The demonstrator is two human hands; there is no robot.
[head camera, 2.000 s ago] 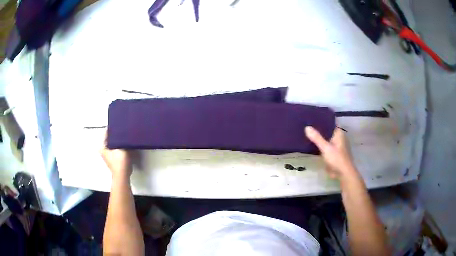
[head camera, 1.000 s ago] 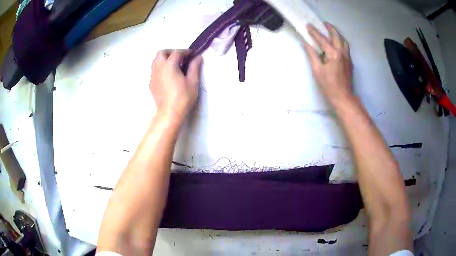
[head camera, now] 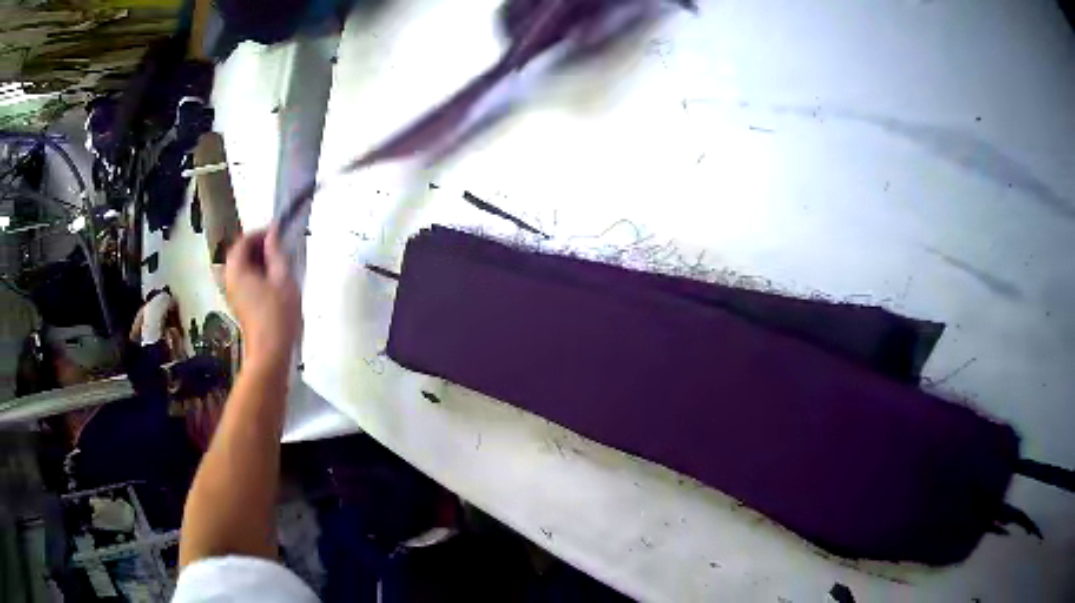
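My left hand (head camera: 262,283) is over the left edge of the white table, closed on the end of a narrow purple strip (head camera: 439,132). The strip is blurred and stretches up and right to gathered purple scraps (head camera: 566,30) with pale patches at the top. A folded dark purple panel stack (head camera: 660,383) lies flat and slanted on the table, with a blackish layer showing at its upper right and frayed threads along its upper edge. My right hand is not in view.
The white table (head camera: 825,177) carries thin dark slivers and thread ends. A second pale table at the left bears a tan wooden bar (head camera: 217,194). Dark cloth (head camera: 265,18) lies at the top left. Cluttered dark items and a pale rack (head camera: 118,518) stand on the floor at the left.
The view has turned left. My left hand has pulled the purple strip left and towards me, past the table edge. My right hand and the iron have left the picture.
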